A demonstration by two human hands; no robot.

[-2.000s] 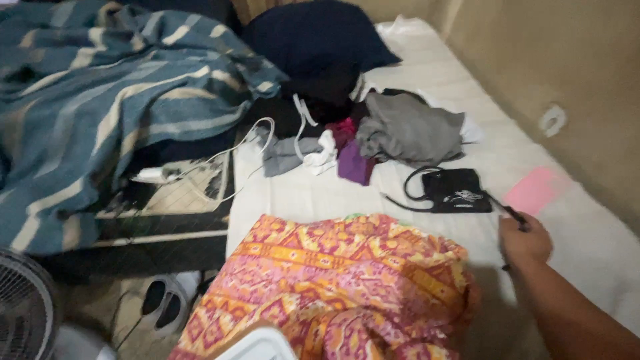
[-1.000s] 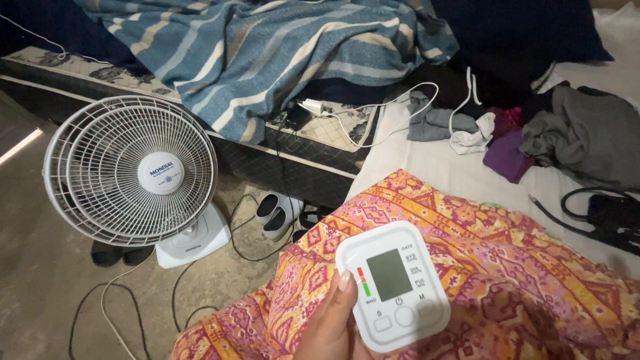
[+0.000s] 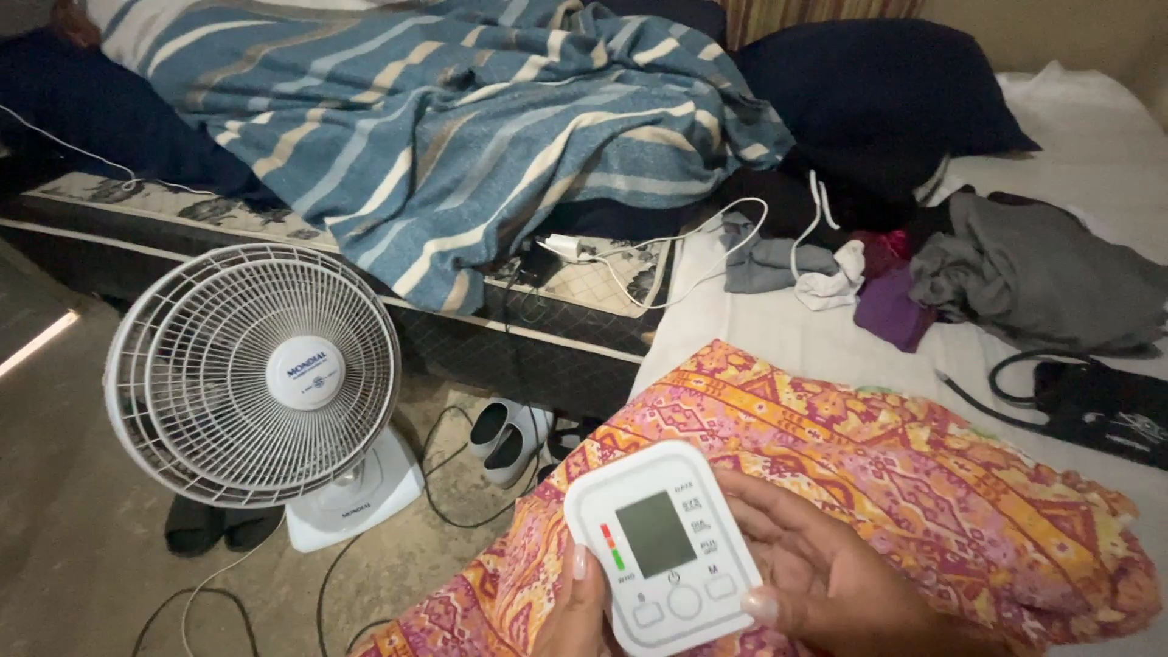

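A white blood pressure monitor [image 3: 659, 538] with a blank grey display is held between both hands over an orange and pink patterned cloth [image 3: 776, 401]. My left hand [image 3: 577, 607] grips its lower left edge, thumb on the front. From the right side my right hand [image 3: 812, 566] holds it, thumb at the lower right corner and fingers behind. The black arm cuff [image 3: 1109, 401] with its black tube [image 3: 990, 406] lies on the white bed sheet at the right, apart from the monitor.
A white Mondial fan [image 3: 255, 374] stands on the floor at left, near cables, black slippers [image 3: 224, 525] and grey shoes [image 3: 511, 438]. Behind are a striped blue blanket [image 3: 474, 128], a white charger [image 3: 566, 246], a dark pillow [image 3: 885, 87] and piled clothes [image 3: 1049, 265]. Part of another person shows at top left.
My right hand, near the cuff and a pink item two seconds ago, now holds the monitor's right side. My left hand held the monitor alone one second ago. The view has swung left.
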